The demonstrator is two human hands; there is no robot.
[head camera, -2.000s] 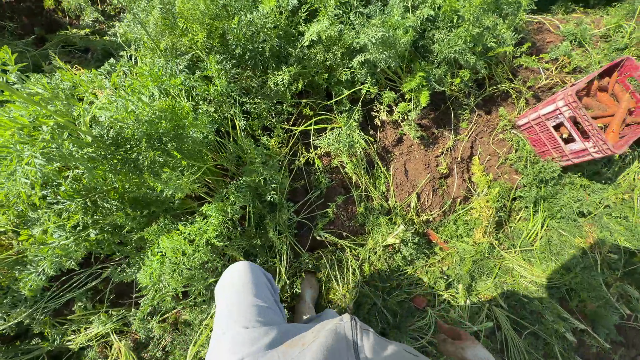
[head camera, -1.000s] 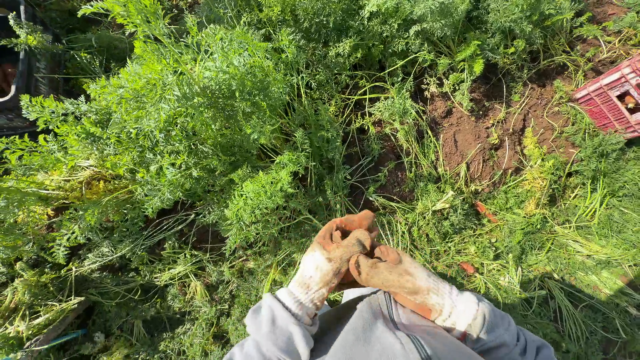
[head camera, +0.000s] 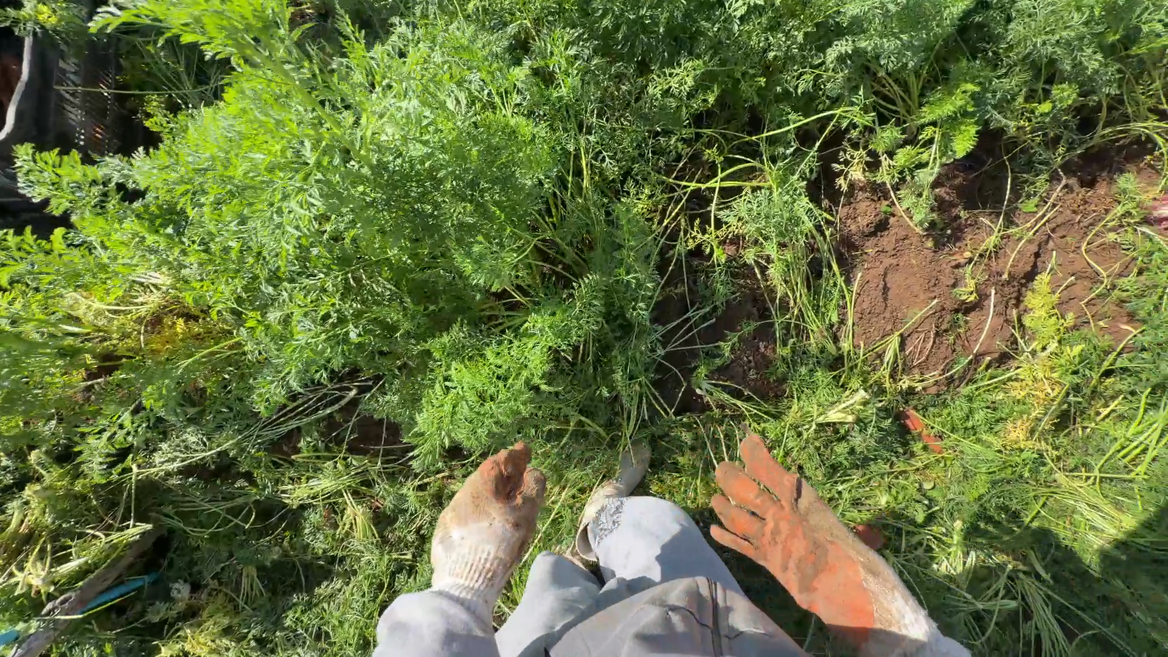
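Both hands wear soil-stained work gloves. My left hand (head camera: 490, 520) is low at the centre left, over trampled greens; its fingers point up and partly curl, and whether they hold anything is not visible. Lower right of centre, my right hand (head camera: 798, 538) has its orange-coated palm in view, fingers apart and nothing in them. Leafy carrot tops (head camera: 392, 210) stand in front of both hands. An orange carrot piece (head camera: 922, 431) lies on the greens beyond my right hand, and another reddish piece (head camera: 870, 536) is close beside that hand.
Bare reddish soil (head camera: 931, 283) shows at the right. A dark plastic crate (head camera: 87, 91) is partly in view at the upper left. At the lower left lie a weathered stick (head camera: 87, 598) and a blue strip (head camera: 119, 593). My shoe (head camera: 607, 497) rests on cut greens.
My hands were together in front of my body one second ago and are now apart, left and right. The view has swung left, so the red crate of carrots has nearly left it.
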